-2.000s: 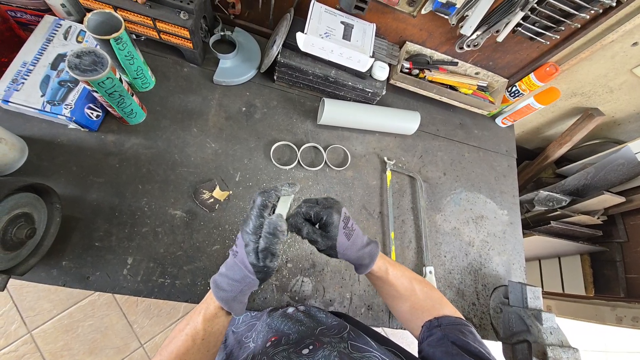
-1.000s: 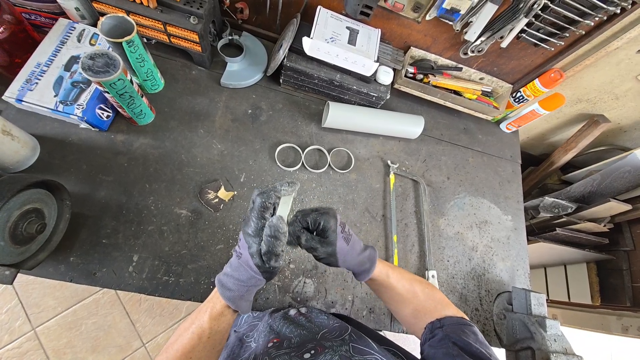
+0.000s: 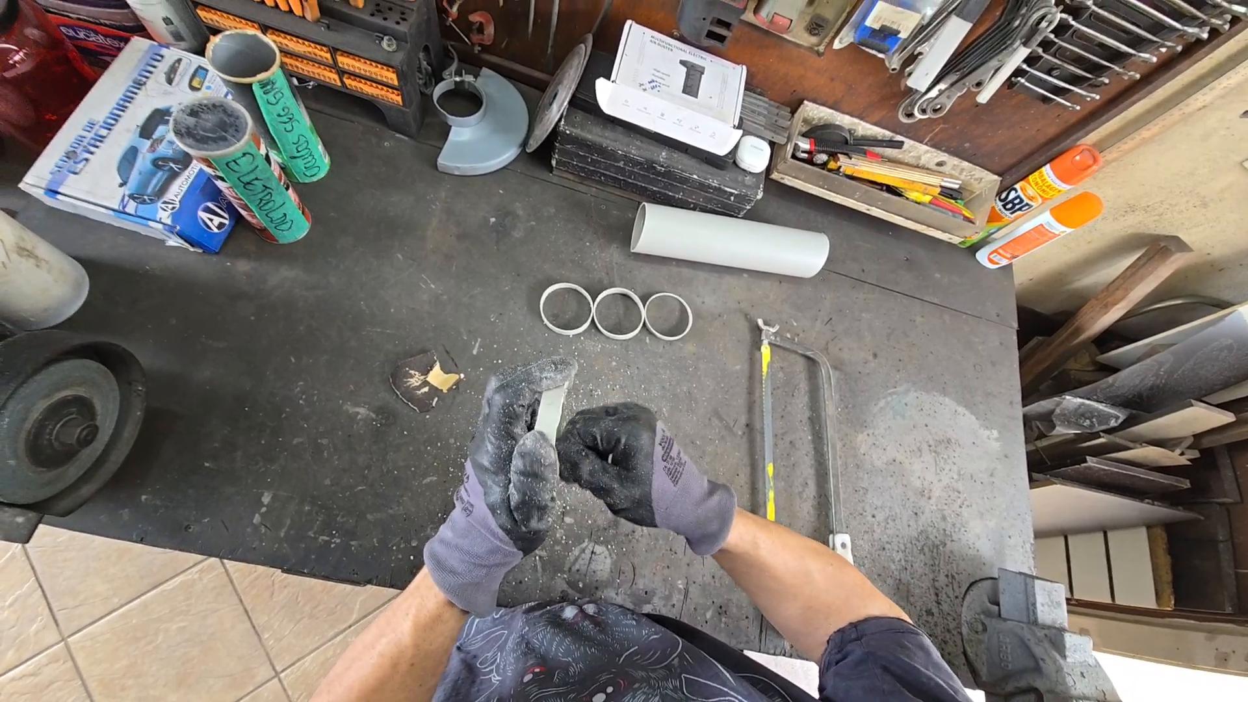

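Observation:
My left hand [image 3: 517, 453], in a dusty grey and black work glove, grips a white plastic ring [image 3: 551, 411] seen nearly edge-on. Right against it is my right hand [image 3: 614, 458], gloved too, its fingers curled closed; what they pinch is mostly hidden. Beyond both hands three white rings lie side by side, the left [image 3: 565, 309], middle [image 3: 618, 313] and right [image 3: 668, 316]. Behind these rests a white plastic pipe [image 3: 729, 240]. A hacksaw [image 3: 834, 429] with a partly yellow blade lies to the right. Left of my hands is a torn piece of sandpaper [image 3: 425, 380].
A bench grinder wheel [image 3: 68, 429] stands at the left edge, a vise [image 3: 1033, 634] at the lower right. Along the back are green-labelled tubes [image 3: 258, 190], a grey disc guard [image 3: 483, 122], a wooden tool tray [image 3: 877, 200] and two spray cans [image 3: 1041, 229]. White dust covers the bench near my hands.

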